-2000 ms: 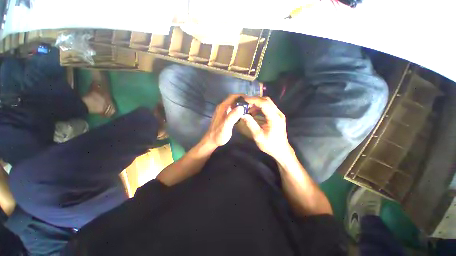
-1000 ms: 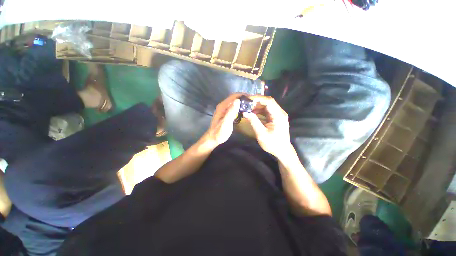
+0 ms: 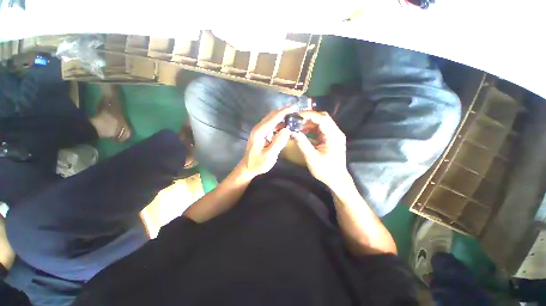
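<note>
A small black block, which looks like a reversing camera [image 3: 294, 123], is held between the fingertips of both hands over my lap. My left hand [image 3: 264, 143] grips it from the left side. My right hand [image 3: 323, 146] grips it from the right side with thumb and fingers. The fingers cover part of the block, and its fine detail is too small and blurred to tell.
The white-covered table [image 3: 149, 15] crosses the top. A cardboard divider tray [image 3: 299, 86] hangs under its edge, with clear film [image 3: 84, 55] at its left. Another divider tray [image 3: 467, 161] stands at right. A seated person's dark-clad leg [image 3: 90, 203] is at left.
The black block has turned a little between my fingertips, and the fingers have shifted slightly around it. Both hands stay over my lap. The view has moved slightly.
</note>
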